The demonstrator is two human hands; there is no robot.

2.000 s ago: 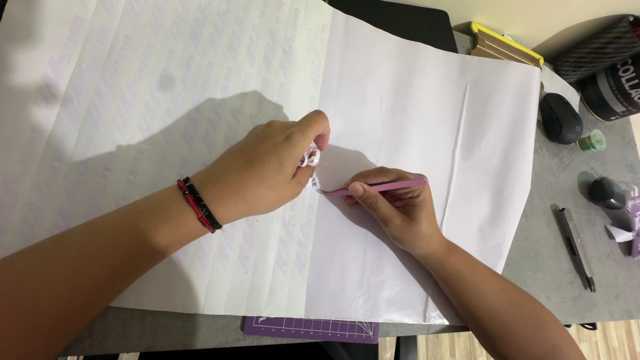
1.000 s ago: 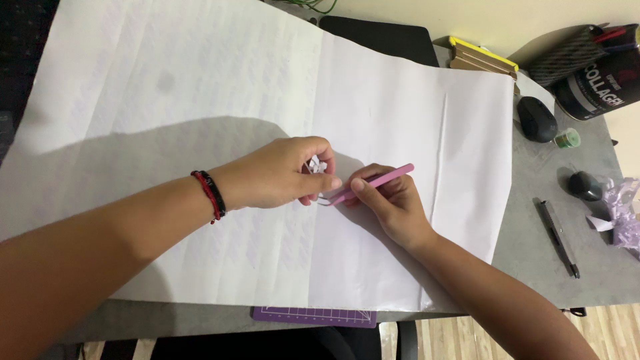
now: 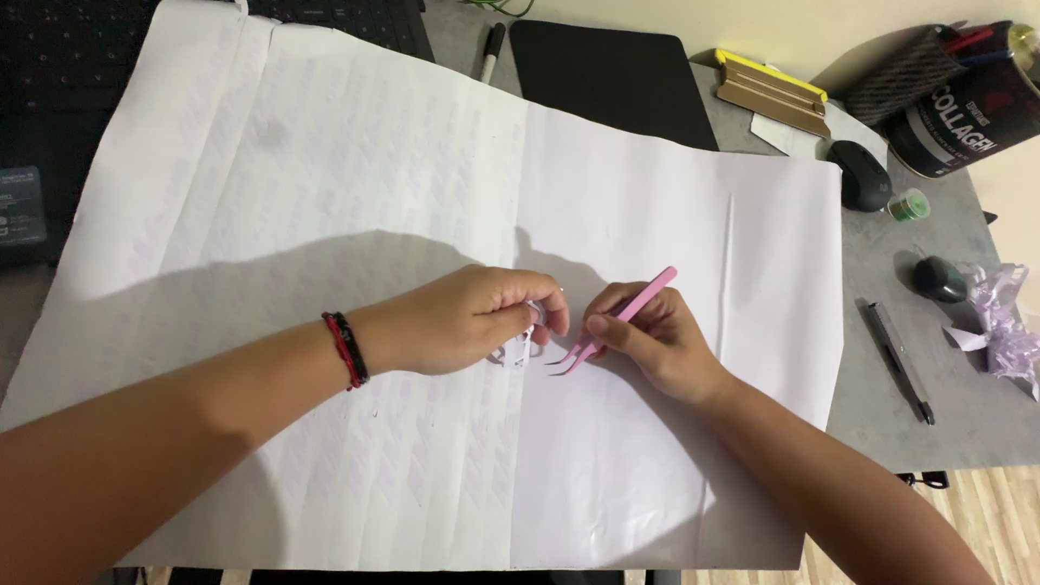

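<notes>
Pink curved-tip tweezers (image 3: pixel 642 296) are held in my right hand (image 3: pixel 650 341), their two bent tips apart and pointing left, with nothing between them. My left hand (image 3: pixel 487 317), a red and black bracelet (image 3: pixel 346 349) on its wrist, pinches a small white strip piece (image 3: pixel 524 345) between thumb and fingers; part of it hangs below the thumb. What the piece is made of cannot be told, and the fingers hide much of it. Both hands are over a large white paper sheet (image 3: pixel 617 487), a short gap between the tweezer tips and the white piece.
A laptop (image 3: pixel 49 122) lies at the left under the sheet's edge. Behind are a marker (image 3: pixel 491 53) and a black pad (image 3: pixel 609 81). At the right stand a mouse (image 3: pixel 861 175), a green-filled jar (image 3: pixel 908 205), a black canister (image 3: pixel 959 122), a utility knife (image 3: pixel 900 361) and lilac ribbon (image 3: pixel 1007 325).
The tweezers were at the white piece in my left hand; now their tips are apart from it, to its right. My left hand still holds the piece.
</notes>
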